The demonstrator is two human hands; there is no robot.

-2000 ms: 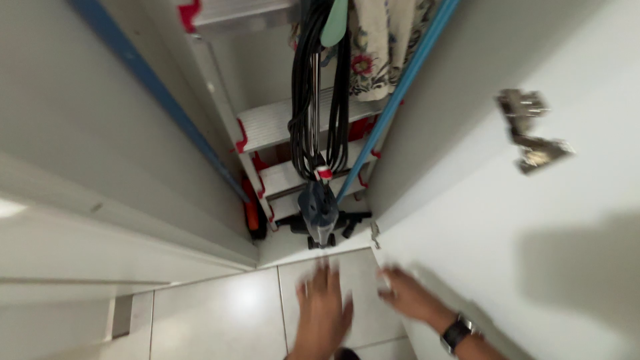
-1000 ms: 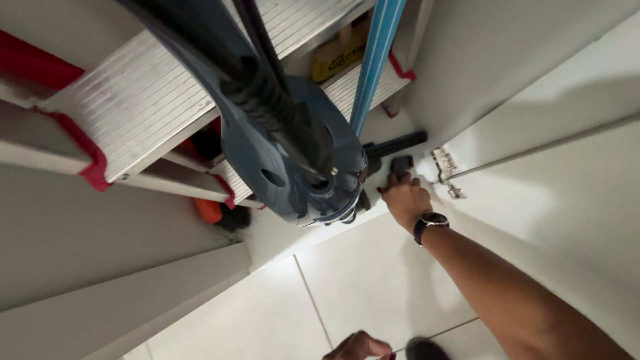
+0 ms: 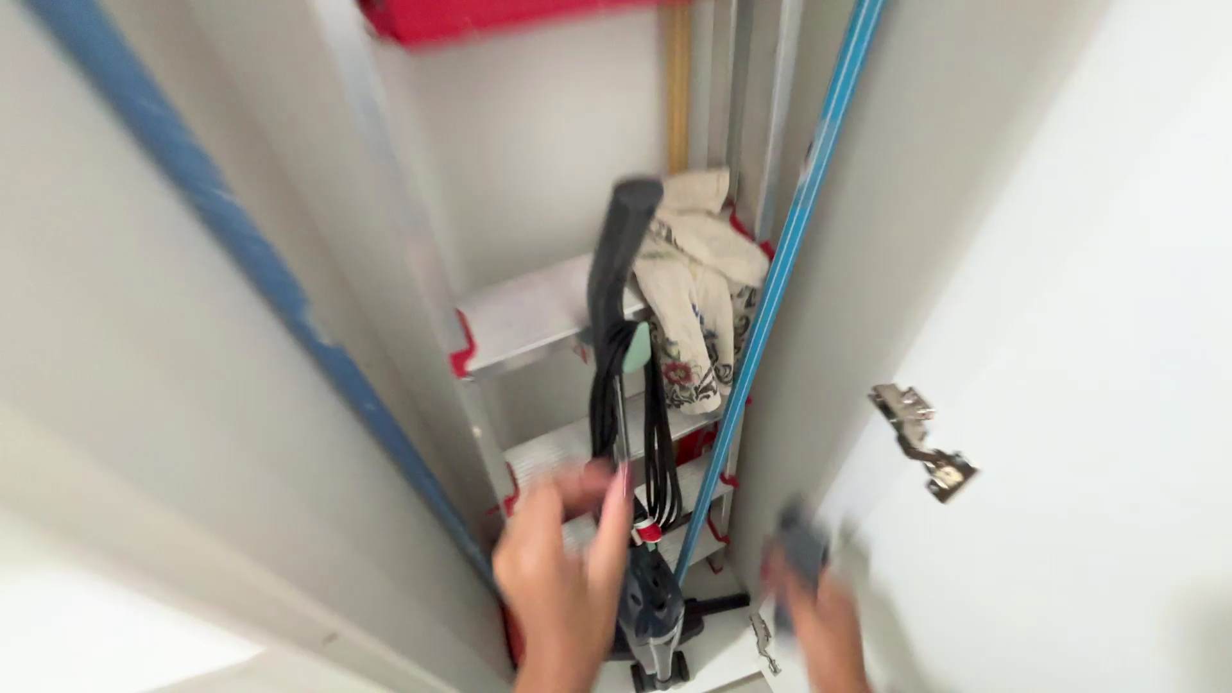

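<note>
My left hand [image 3: 568,568] is raised in front of the upright vacuum cleaner [image 3: 653,602], fingers apart and blurred, with nothing seen in it. My right hand [image 3: 818,616] grips a small dark grey object [image 3: 801,553], blurred, perhaps a vacuum attachment, beside the cabinet door. The vacuum stands upright on the cabinet floor, its black handle [image 3: 621,241] pointing up and its black power cord [image 3: 659,452] looped along the tube. A light green piece [image 3: 637,348] sits near the cord's top.
An aluminium stepladder [image 3: 539,327] with red edges stands behind the vacuum. A floral cloth [image 3: 707,289] lies over its step. One blue pole [image 3: 780,279] leans at the right, and a blue strip [image 3: 241,241] runs along the left. Metal hinges [image 3: 922,443] stick out on the right.
My right hand has risen from the cabinet floor with the dark object in it. My left hand has come up in front of the vacuum. The view has pulled back and tilted up.
</note>
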